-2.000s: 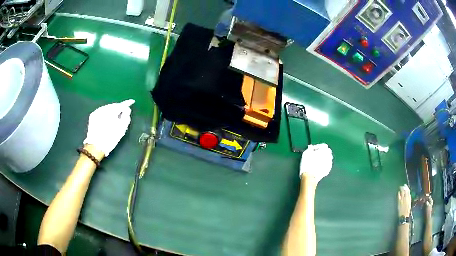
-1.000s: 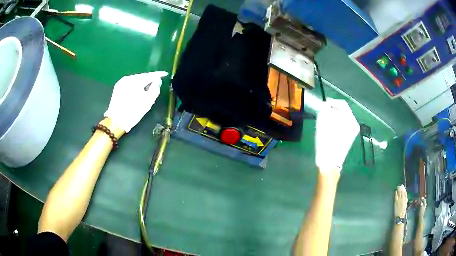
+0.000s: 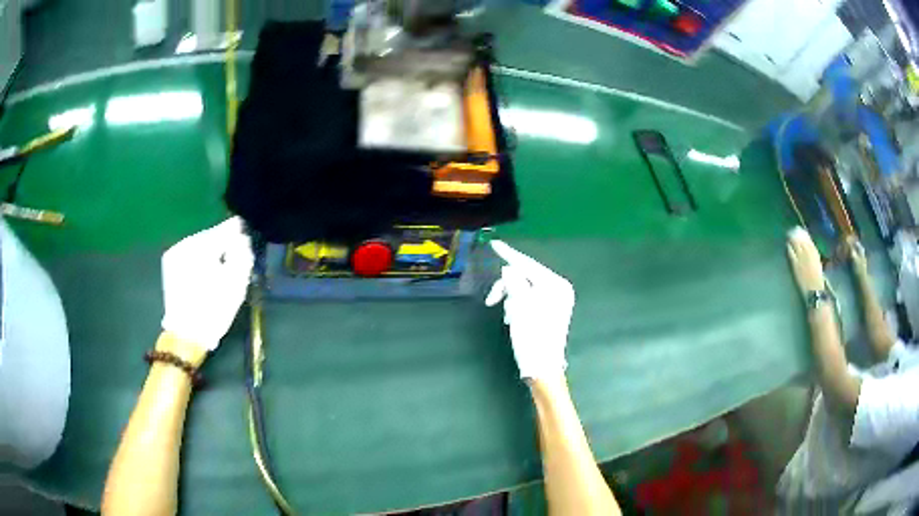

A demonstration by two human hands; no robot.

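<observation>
The bench press has a blue-grey base (image 3: 368, 287) with a red push button (image 3: 372, 259) between yellow arrows. A black cloth cover (image 3: 292, 141) drapes over its left and front. A silver metal plate (image 3: 411, 114) sits over the fixture, and part of the orange-brown block (image 3: 462, 179) shows at its right and front. My gloved left hand (image 3: 207, 284) is at the base's left front corner; its finger positions are unclear. My gloved right hand (image 3: 536, 312) is at the right front corner, index finger and thumb apart, empty. The press area is blurred.
A phone frame (image 3: 665, 173) lies on the green bench (image 3: 383, 423) to the right. A white roll (image 3: 30, 353) and thin sticks (image 3: 35, 214) are at left. A yellowish hose (image 3: 257, 373) runs down beside my left hand. Another worker's hands (image 3: 806, 264) are at far right.
My right hand has left the fixture's right side and come down to the base's right corner. My left hand is now at the left corner. The phone frame formerly beside the fixture no longer shows there.
</observation>
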